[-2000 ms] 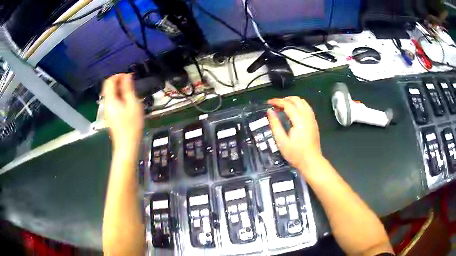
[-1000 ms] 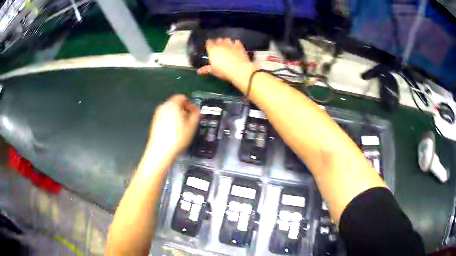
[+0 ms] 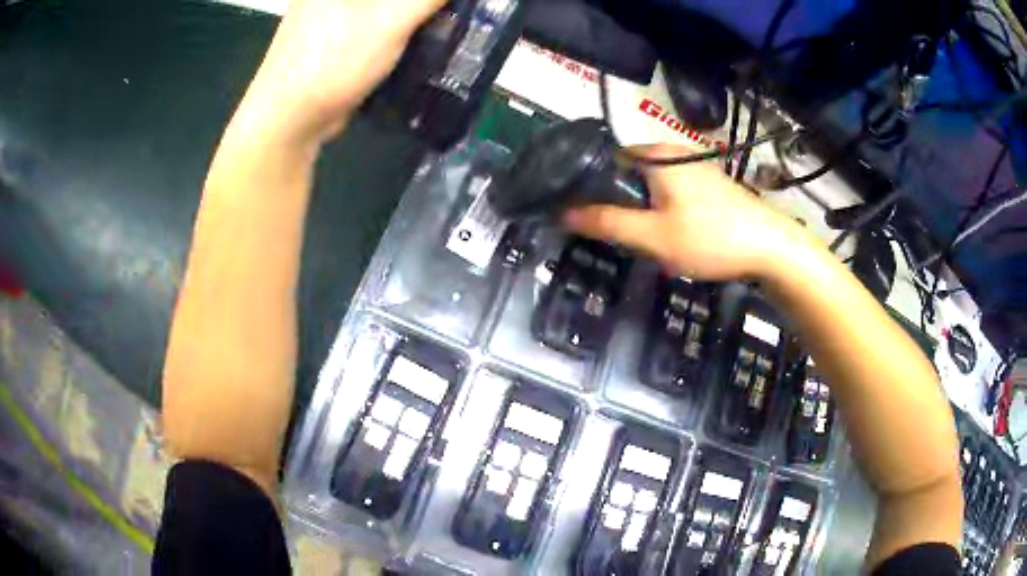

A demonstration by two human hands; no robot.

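My left hand, partly cut off by the top edge, holds a black phone tilted above the tray's far left corner. My right hand is closed around a black, rounded handheld device, which looks like a scanner, over the tray's back row. The clear blister tray holds several black phones with white labels, such as one in the front row. The back-left pocket holds no phone; a white printed slip shows at its far side, partly under the device.
Black cables tangle at the bench back, over a white strip with red print. Blue-purple monitors stand behind. A dark mouse and part of another tray of phones are at the right. The green mat extends left.
My left hand has taken a phone from the back-left pocket and raised it. My right hand has taken hold of the black device and brought it over the tray. The view has shifted and turned.
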